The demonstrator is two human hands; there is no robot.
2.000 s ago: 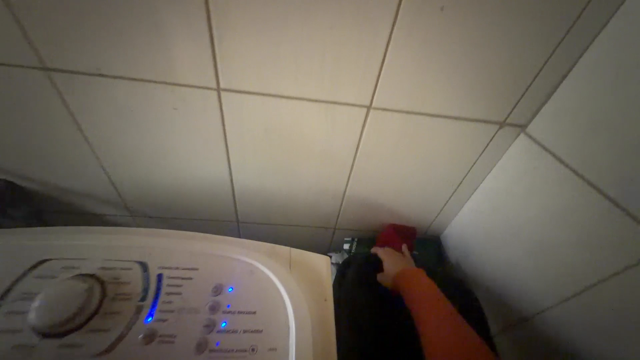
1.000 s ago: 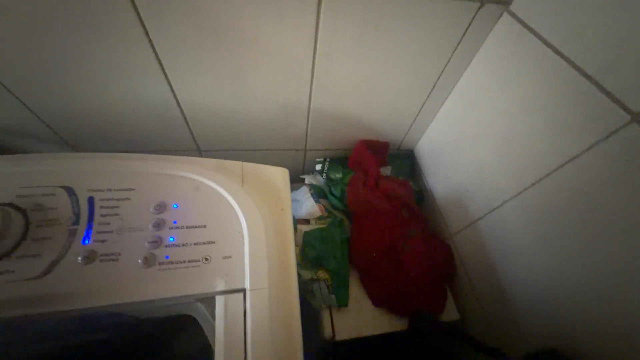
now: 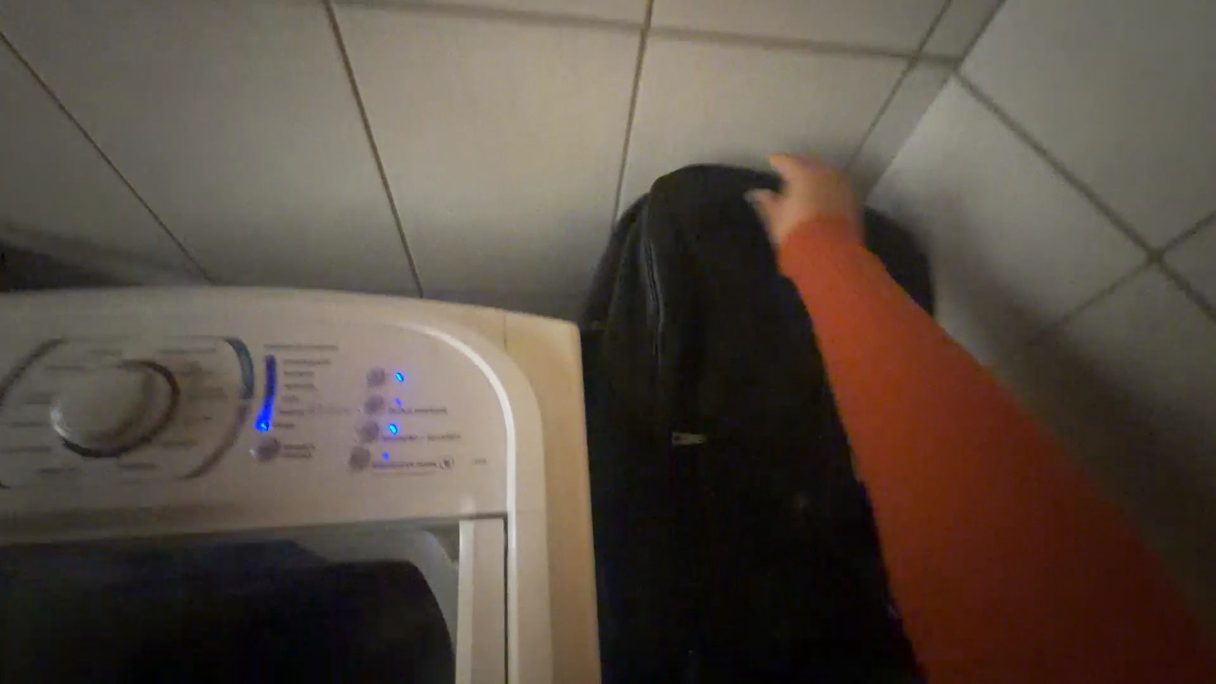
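My right hand (image 3: 807, 195), in an orange sleeve, is at the top of a black zippered bag (image 3: 722, 380), which looks like a backpack. The thumb and a finger are apart over the bag's upper edge; blur hides whether they grip it. The bag stands upright between the washing machine (image 3: 560, 418) and the tiled corner. My left hand is out of the picture.
The washing machine's panel has a round knob (image 3: 112, 407) and lit blue indicators (image 3: 268, 394). Below it, a lid window (image 3: 228, 608) looks dark. Tiled walls (image 3: 494, 142) rise behind the machine and on the right.
One second ago a red cloth and green packaging showed beside the machine; the black bag now covers that spot. My right hand and orange sleeve have come back into view.
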